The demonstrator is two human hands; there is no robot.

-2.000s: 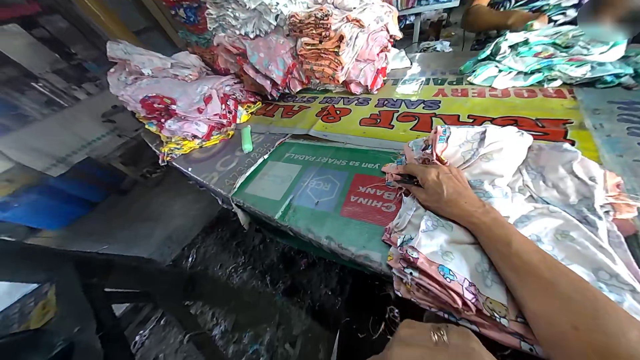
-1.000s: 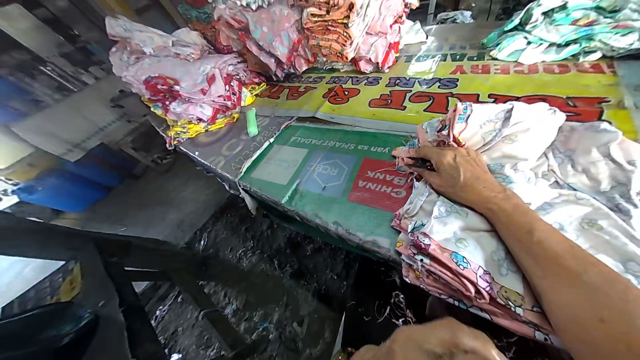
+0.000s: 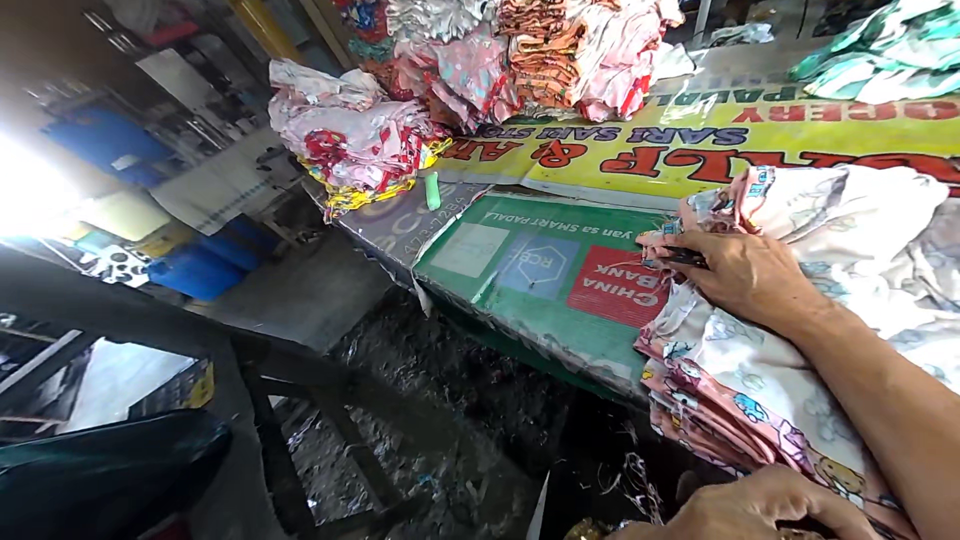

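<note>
My right hand (image 3: 750, 277) lies palm down on a stack of white and pink printed garments (image 3: 780, 375). Its fingers close on a small dark tool (image 3: 684, 257), whose kind I cannot tell, beside the bunched pink cloth edge. My left hand (image 3: 757, 506), with bent fingers, is at the bottom edge of the view, against the lower pink folds. The frame cuts it off, so its grip is hidden. The stack rests on a table covered with a green printed tarpaulin (image 3: 480, 277) and a yellow banner (image 3: 600, 161).
Bundled pink garments (image 3: 360, 142) sit at the table's far left corner, near a small green object (image 3: 433, 191). Taller garment piles (image 3: 547, 60) stand behind, with green-and-white cloth (image 3: 892, 56) at the back right. A dark wooden frame (image 3: 255, 420) and littered ground (image 3: 420, 375) lie below left.
My left hand has moved right, closer to the stack's lower folds. My right hand remains at the bunched cloth edge with the dark tool. The back-right person's hand and arm have left view.
</note>
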